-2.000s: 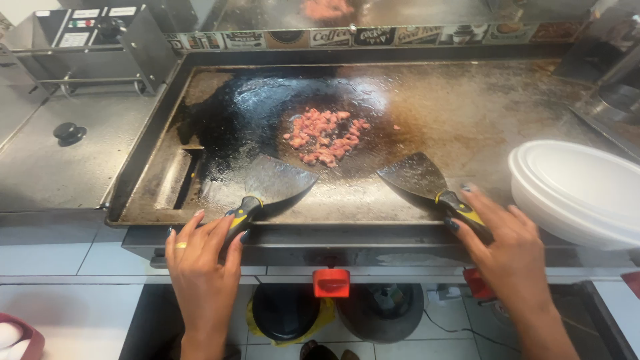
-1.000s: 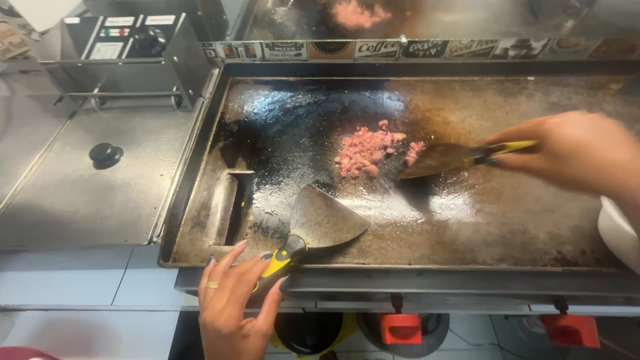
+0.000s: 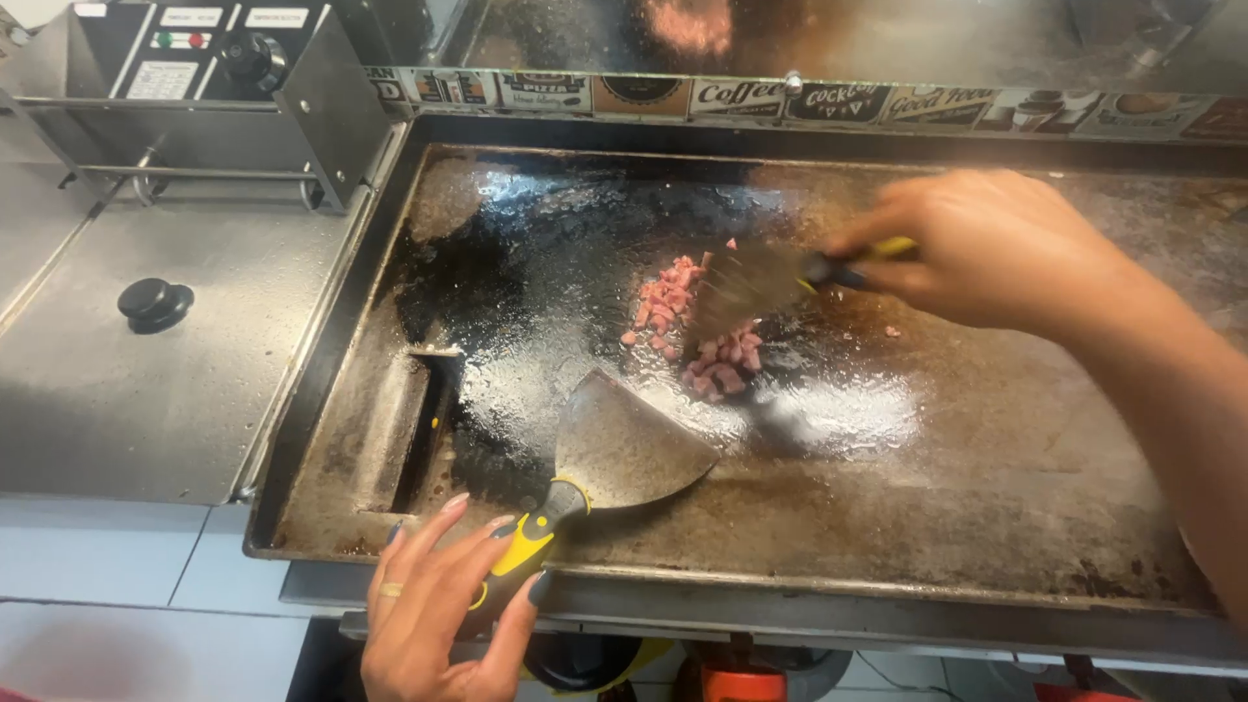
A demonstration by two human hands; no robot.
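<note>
My left hand (image 3: 444, 600) loosely holds the yellow and black handle of a wide metal scraper (image 3: 624, 444), whose blade lies near the front of the flat-top griddle (image 3: 975, 507). My right hand (image 3: 985, 249) grips the handle of a second scraper (image 3: 751, 288). That blade is blurred and reaches in from the right over the diced pink meat (image 3: 668, 302), hiding part of it. Meat pieces show on both sides of the blade. The griddle under them is dark and shines with grease.
Left of the griddle are a steel lid with a black knob (image 3: 154, 304) and a steel control box (image 3: 224, 88) with a dial. A slot (image 3: 424, 429) opens in the griddle's left part. Red knobs (image 3: 743, 682) sit below the front edge. A printed strip (image 3: 736, 96) runs behind.
My right hand has lifted its scraper from the griddle's front edge and brought it to the meat, which has split into two clumps. My left hand stays near the front edge. The view has shifted.
</note>
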